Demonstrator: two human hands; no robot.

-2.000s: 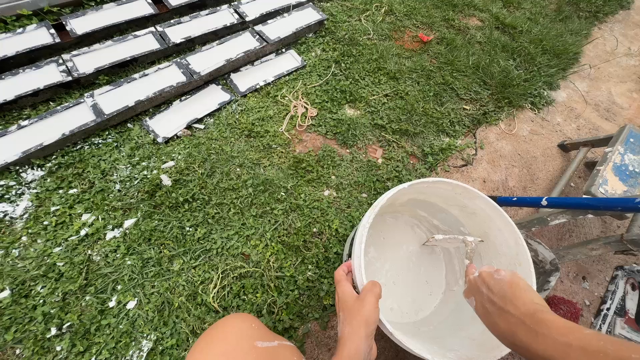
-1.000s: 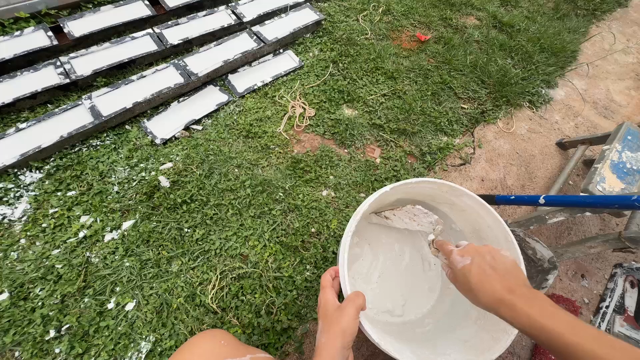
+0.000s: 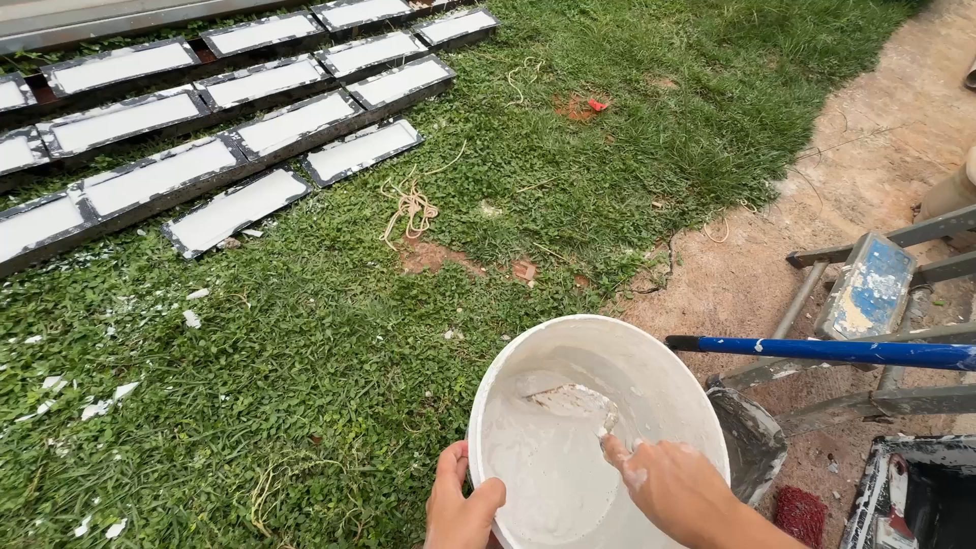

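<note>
A white plastic bucket (image 3: 686, 374) stands at the lower centre, tilted a little, with wet off-white plaster-like mix (image 3: 557, 480) inside. My left hand (image 3: 465, 496) grips its left rim, thumb over the edge. Reaching in from the right, my right hand (image 3: 663, 476), smeared with mix, holds a coated trowel-like tool (image 3: 572, 400); its blade lies partly in the mix. Part of the handle is hidden by my fingers.
Rows of dark-edged molds filled with white (image 3: 293, 122) lie on the grass at upper left. Right of the bucket are a blue pole (image 3: 831, 350), a metal ladder (image 3: 808, 415), a splattered dark container (image 3: 751, 438), a black tray (image 3: 877, 488) and a red scrubby pad (image 3: 799, 512).
My right hand has moved the tool about inside the bucket; its blade now sits lower in the mix than a second ago. My left hand stays on the rim.
</note>
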